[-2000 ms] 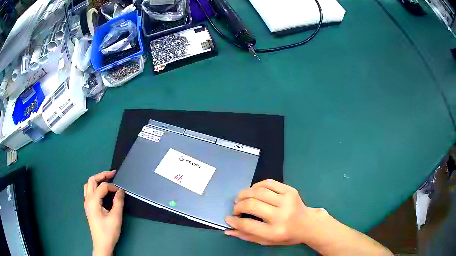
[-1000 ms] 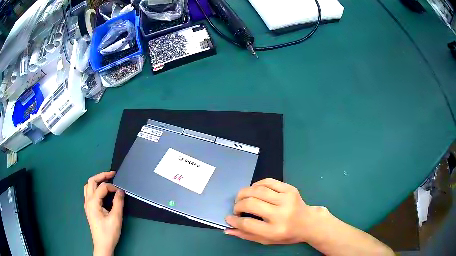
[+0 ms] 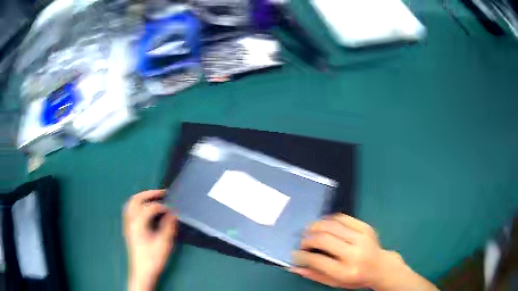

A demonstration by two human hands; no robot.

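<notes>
A closed grey mini laptop lies at a slant over a black foam pad, with its hinge edge away from me. Its cover has a large white label, a smaller white sticker at the far left corner and a small green dot near the front edge. My left hand grips the near left corner between thumb and fingers. My right hand grips the near right corner. The frame is blurred, and whether the front edge is lifted cannot be told.
Blue parts bin, screw tray and white organizer stand at upper left. A blurred electric screwdriver lies beside a white block. Another device on a black pad is at lower left.
The whole view has shifted, so the bench, laptop and hands all appear further right, and the picture is now blurred. Both hands keep their hold on the laptop's near corners.
</notes>
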